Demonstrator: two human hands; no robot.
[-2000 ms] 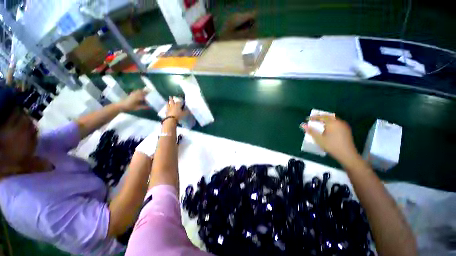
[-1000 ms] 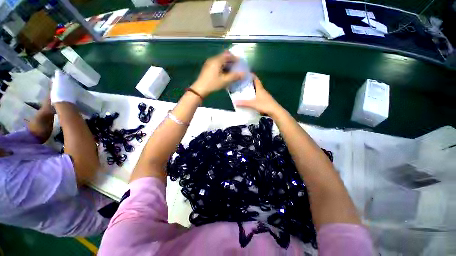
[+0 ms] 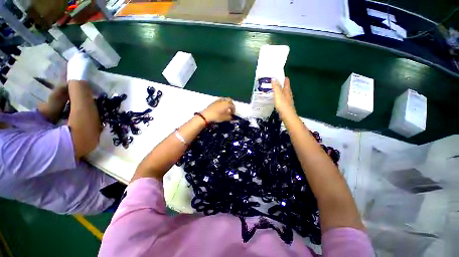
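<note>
My right hand (image 3: pixel 283 96) holds an upright white product box (image 3: pixel 263 104) by its right side, at the near edge of the belt. The box's flap (image 3: pixel 272 59) stands up and something dark, like a coiled cable, shows at its mouth. My left hand (image 3: pixel 221 110) is at the upper left edge of the large heap of black USB cables (image 3: pixel 241 165), fingers curled down. Whether it grips a cable cannot be told.
The green conveyor belt (image 3: pixel 221 50) carries closed white boxes (image 3: pixel 356 97) left and right. A co-worker's gloved hand (image 3: pixel 78 67) is at boxes on the left, beside a smaller cable heap (image 3: pixel 122 119). Pale open cartons (image 3: pixel 402 201) lie at the right.
My left hand has left the box and come down to the cable heap. The box is now upright with its flap raised, in my right hand. The view has shifted.
</note>
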